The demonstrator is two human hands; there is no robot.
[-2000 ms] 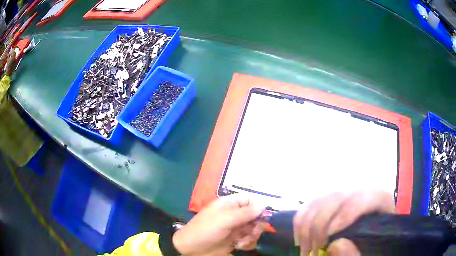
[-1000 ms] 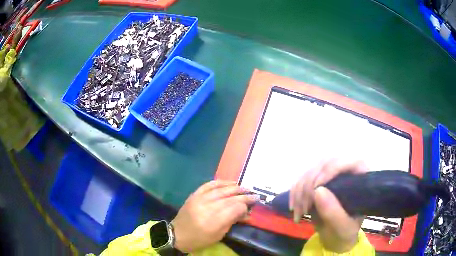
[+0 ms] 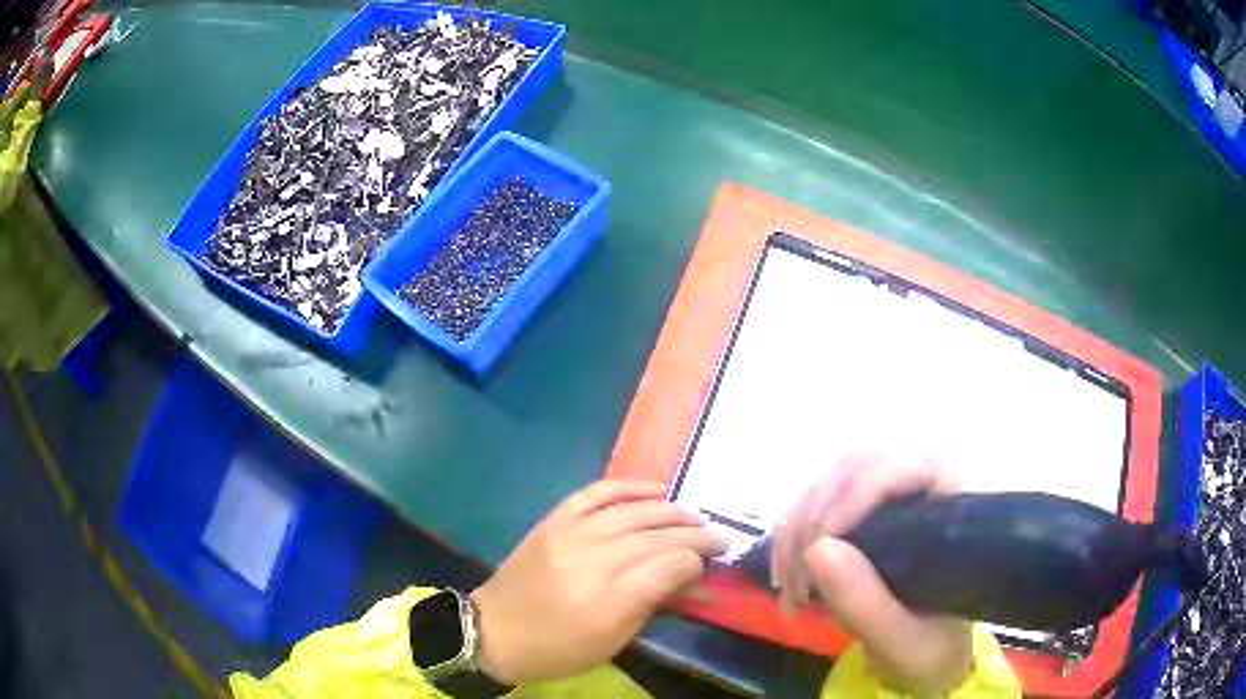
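Note:
A white screen panel (image 3: 916, 389) with a thin black edge lies in an orange-red fixture (image 3: 676, 362) in front of me. My right hand (image 3: 868, 567) is closed around a thick black electric screwdriver (image 3: 1011, 560), held nearly level with its tip pointing left at the panel's near left corner. My left hand (image 3: 608, 574) rests at that corner, its fingertips beside the screwdriver tip. A small silver piece (image 3: 731, 539) shows between the fingertips and the tip; whether the fingers pinch it cannot be told. The tip's contact point is hidden.
A large blue bin (image 3: 369, 164) of mixed metal pieces touches a small blue screw bin (image 3: 492, 260) on the green table (image 3: 547, 423). Another parts bin (image 3: 1209, 546) stands right of the fixture. A floor crate (image 3: 205, 505) holds a white sheet. A person's yellow sleeve (image 3: 19, 137) shows far left.
The screwdriver has moved from the fixture's near edge onto the panel's near left corner, with my left hand beside it. The view has shifted, so the bins and fixture sit differently in the picture.

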